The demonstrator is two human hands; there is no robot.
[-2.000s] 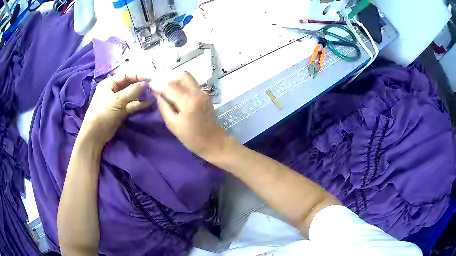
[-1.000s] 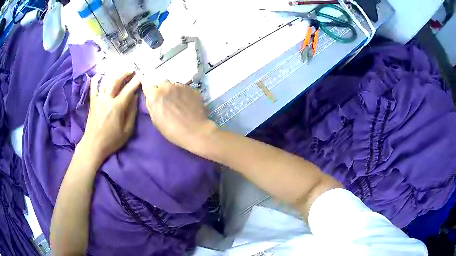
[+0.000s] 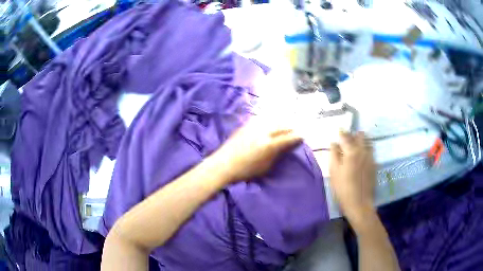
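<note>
The purple garment (image 3: 288, 206) covers my lap and runs up to the sewing machine's bright needle area. My left hand (image 3: 259, 151) lies across it, fingertips closed on the cloth near its right edge; blur hides the exact grip. My right hand (image 3: 354, 169) is off the cloth, over the front of the machine bed, blurred, with its fingers slightly apart and nothing visible in it. The machine's metal needle parts and dark round knob (image 3: 332, 93) are behind the hands. Glare hides the needle point. A hinged metal arm (image 3: 339, 111) is right of it.
More purple cloth (image 3: 58, 153) hangs at the left. Orange-handled snips (image 3: 436, 152) and dark-looped scissors (image 3: 455, 138) lie at the table's right end. A printed scale (image 3: 408, 168) runs along the front edge. Dark purple cloth (image 3: 439, 225) is below the table at right.
The view has swung left, so the machine and table appear farther right. My right hand has moved away from the cloth and my left hand, to the right.
</note>
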